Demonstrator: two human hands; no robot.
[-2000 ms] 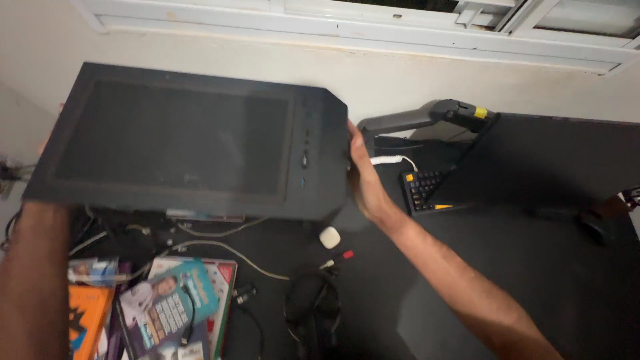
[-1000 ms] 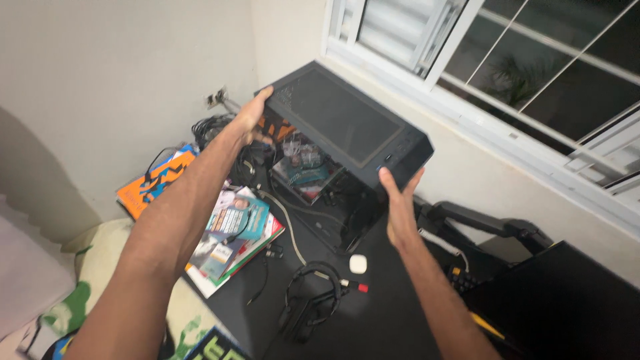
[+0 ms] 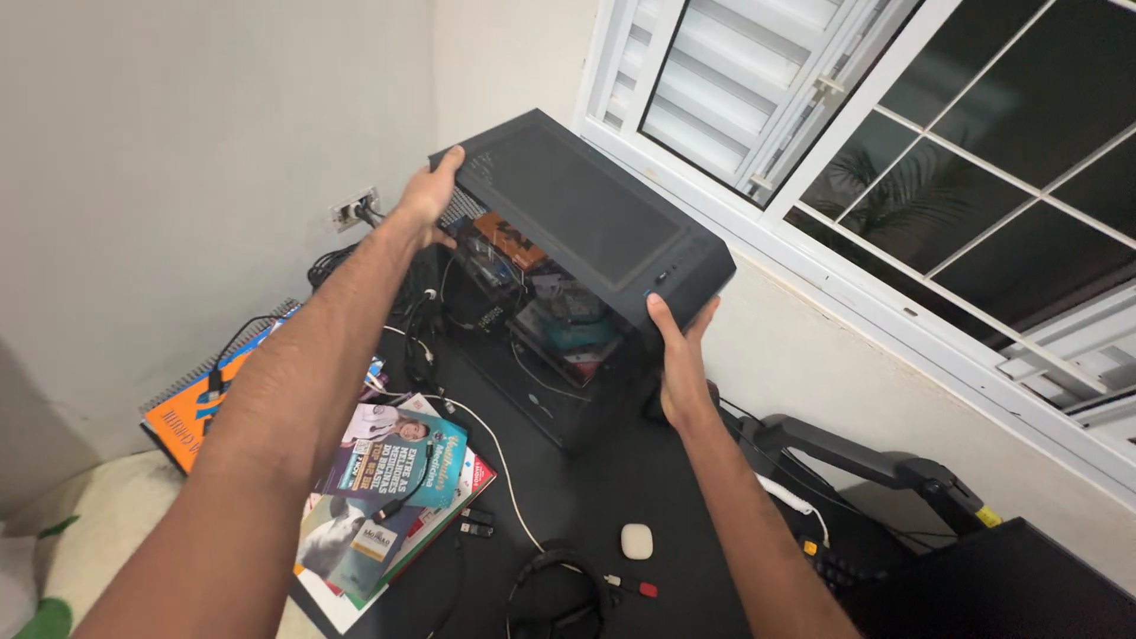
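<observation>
A black desktop computer case [image 3: 586, 200] with a glass side panel stands tilted in view at the back of the black desk [image 3: 550, 497]. My left hand [image 3: 432, 197] grips its rear top corner, fingers on the top edge and below. My right hand [image 3: 682, 355] holds the front end, thumb by the buttons on the top edge and fingers round the far side. The glass side reflects books and shows parts inside. Whether the case's base touches the desk, I cannot tell.
Left lie stacked booklets [image 3: 399, 461] and an orange spiral notebook [image 3: 177, 417]. Black cables [image 3: 417, 328] run to a wall outlet [image 3: 353, 211]. Nearer are headphones [image 3: 555, 568], a white earbud case [image 3: 636, 541] and USB sticks [image 3: 477, 522]. A monitor arm [image 3: 852, 457] and monitor [image 3: 1021, 586] stand right.
Both hands still hold the case, which has turned from lying across the view to slanting, its glass side now showing. The view has swung, bringing in more of the left wall and window.
</observation>
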